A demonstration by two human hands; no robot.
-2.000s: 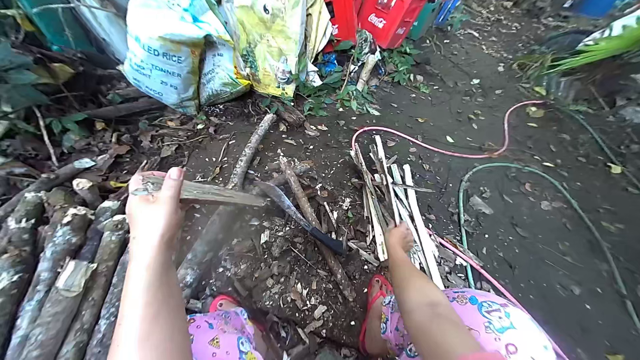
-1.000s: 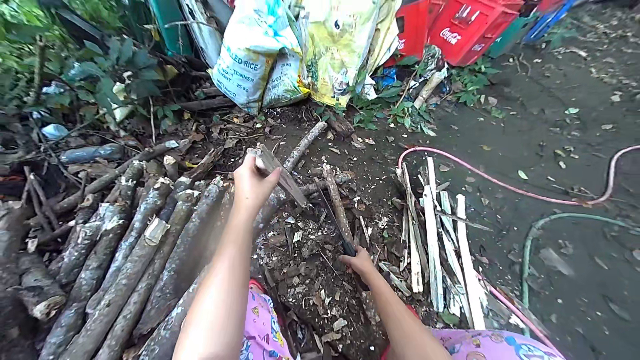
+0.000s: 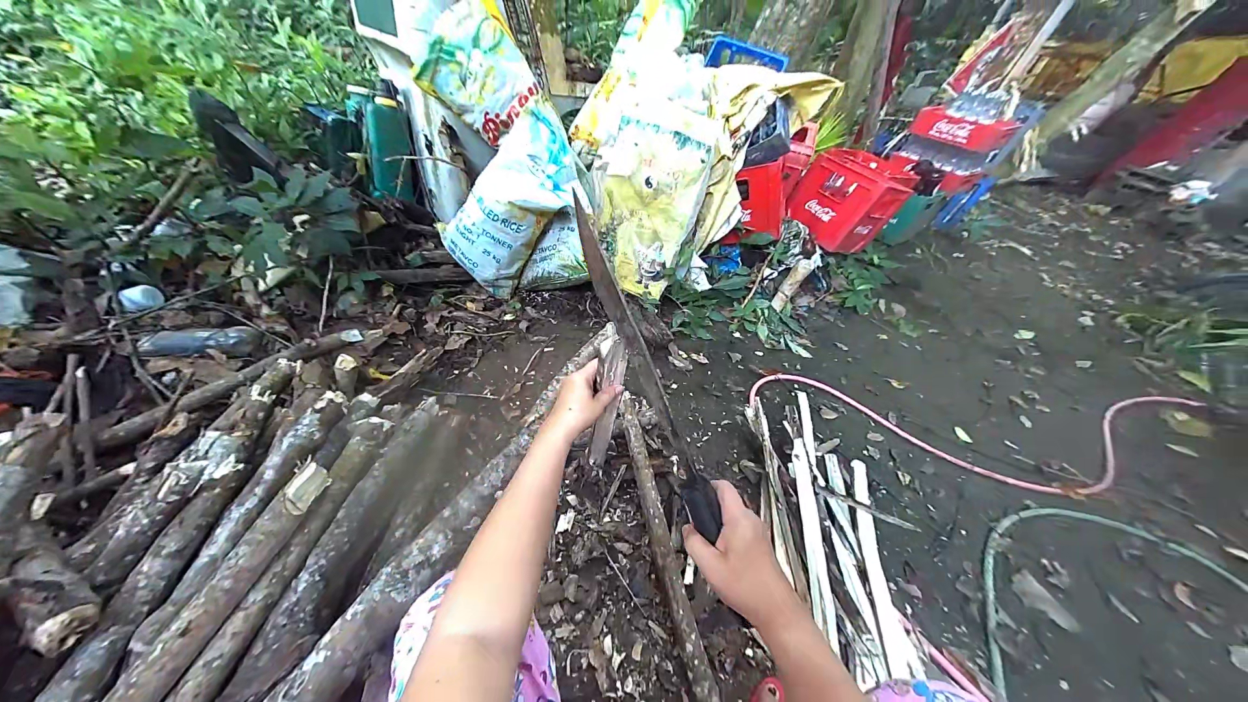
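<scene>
My left hand (image 3: 582, 398) grips the upper part of a split piece of wood (image 3: 606, 395), which stands nearly upright over the ground ahead of me. In my right hand (image 3: 733, 551) is a machete (image 3: 636, 346), held by its black handle with the long blade pointing up and away. The blade passes just right of the wood's top; whether they touch, I cannot tell. Below, a thin branch (image 3: 661, 546) runs towards me. A longer log (image 3: 439, 546) lies slantwise on the left, partly behind my left forearm.
Cut logs (image 3: 263, 507) are piled at left. Split pale sticks (image 3: 848, 546) lie at right, near a pink hose (image 3: 907, 447) and a green hose (image 3: 990, 575). Filled sacks (image 3: 522, 210) and red crates (image 3: 846, 200) stand at the back. Wood chips litter the ground.
My right hand, by the split sticks two seconds ago, now holds the machete raised; the machete lay on the ground then. The wood in my left hand has turned upright. The view has tilted up.
</scene>
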